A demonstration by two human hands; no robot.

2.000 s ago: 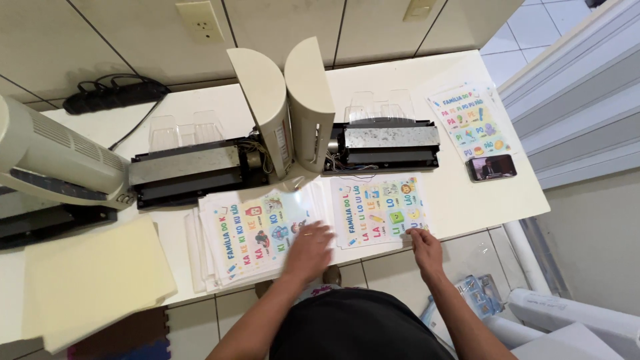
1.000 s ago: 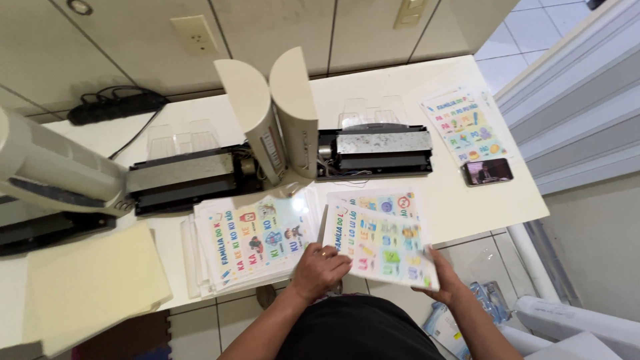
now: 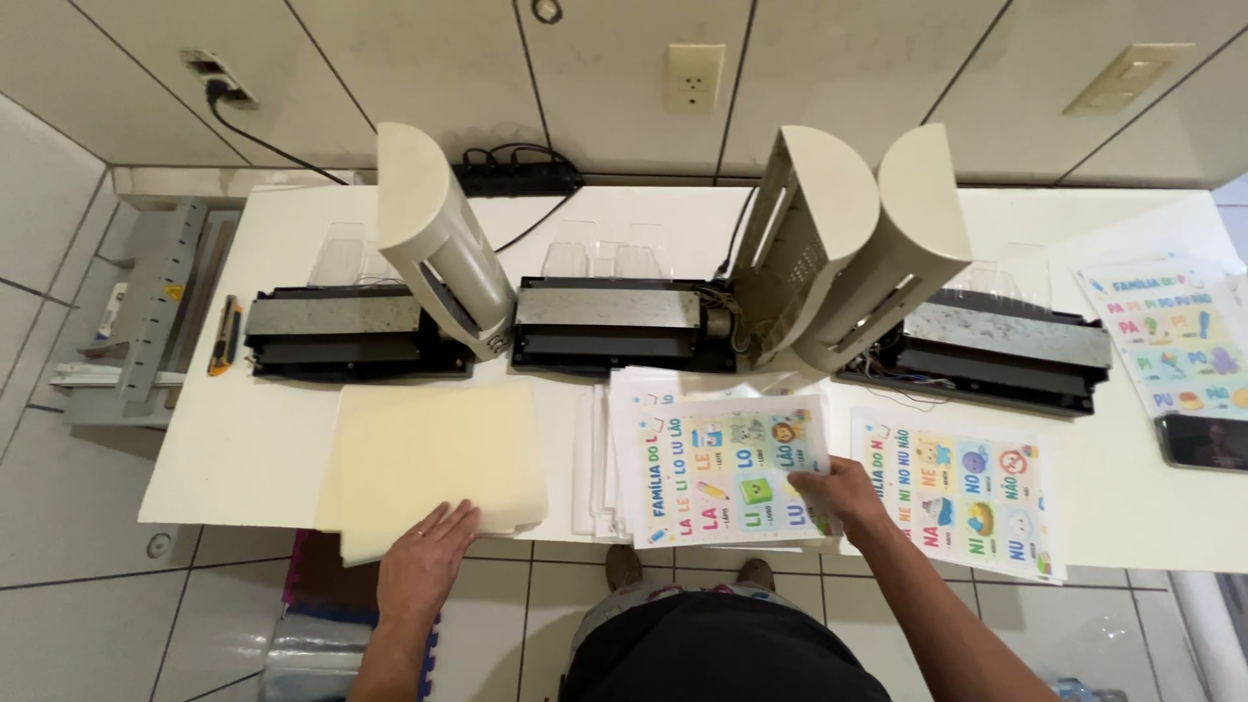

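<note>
My left hand (image 3: 429, 556) lies with its fingers on the front right part of a stack of pale yellow sheets (image 3: 434, 453). Pinched in my right hand (image 3: 843, 497) is the right edge of a printed syllable sheet (image 3: 721, 473) with coloured letters and small pictures. That sheet lies over a pile of white-edged sheets (image 3: 600, 468). Right of my right hand, another stack of printed syllable sheets (image 3: 960, 497) rests at the table's front edge.
Three opened laminators (image 3: 356, 327), (image 3: 624, 322), (image 3: 1004, 351) with upright beige covers (image 3: 439, 234) line the table's back. A utility knife (image 3: 226, 336) lies far left. A phone (image 3: 1204, 441) and more printed sheets (image 3: 1175, 331) lie far right.
The view has swung left. My left hand has moved from the printed sheets to the yellow stack. The L-syllable sheet, earlier right of the K pile, now lies over the pile, with an N-syllable sheet showing at right.
</note>
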